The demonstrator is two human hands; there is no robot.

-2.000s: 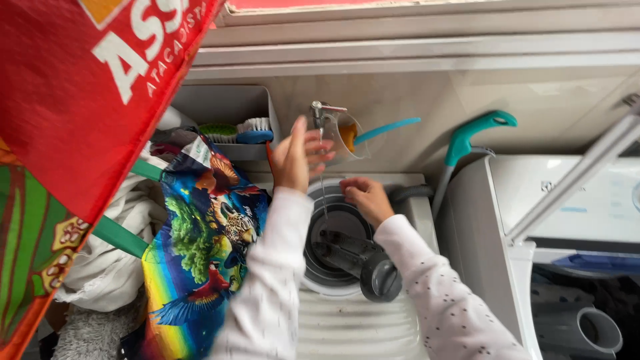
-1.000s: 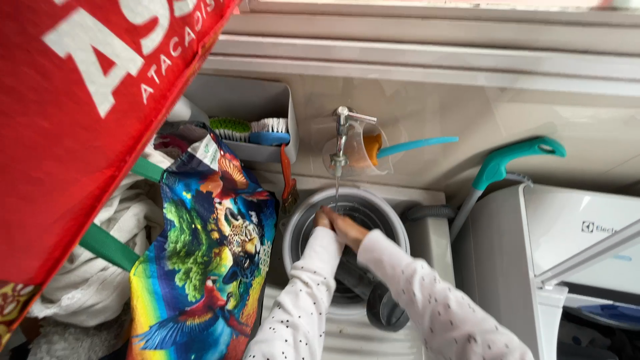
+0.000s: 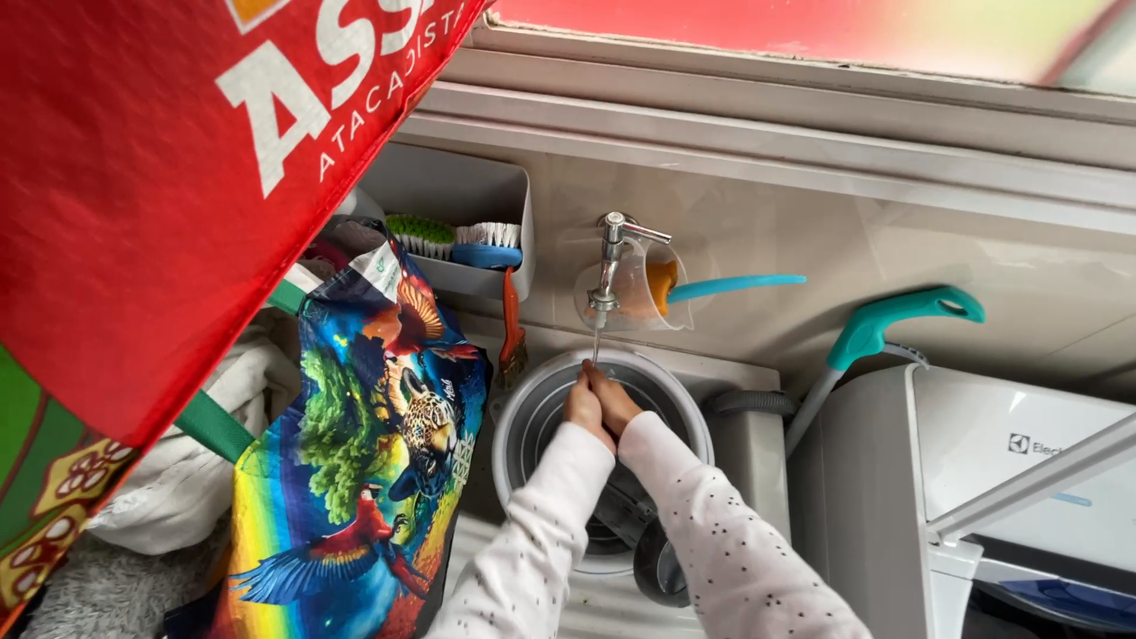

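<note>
Water runs from a chrome wall tap (image 3: 610, 266) onto my two hands, which are pressed together over a round grey basin (image 3: 513, 448). My left hand (image 3: 586, 406) lies against my right hand (image 3: 614, 401), and I see no object between them. Their palms and some fingers are hidden. Below the hands, a dark grey plastic part with a round end (image 3: 658, 564) rests in the basin and over its near rim, partly covered by my right sleeve. Behind the tap is a clear plastic jug (image 3: 679, 306) with an orange item and a light blue handle (image 3: 737, 286).
At left hang a large red bag (image 3: 160, 177) and a colourful printed bag (image 3: 355, 497) beside white cloth (image 3: 169, 497). A grey bin (image 3: 444, 173) holds brushes (image 3: 486, 244); an orange-handled brush (image 3: 510, 319) hangs outside. Right stand a teal-handled pole (image 3: 887, 324) and a white Electrolux washer (image 3: 852, 497).
Two seconds ago my hands were apart, the left one raised near the tap. They have since come together under the running water and remain there.
</note>
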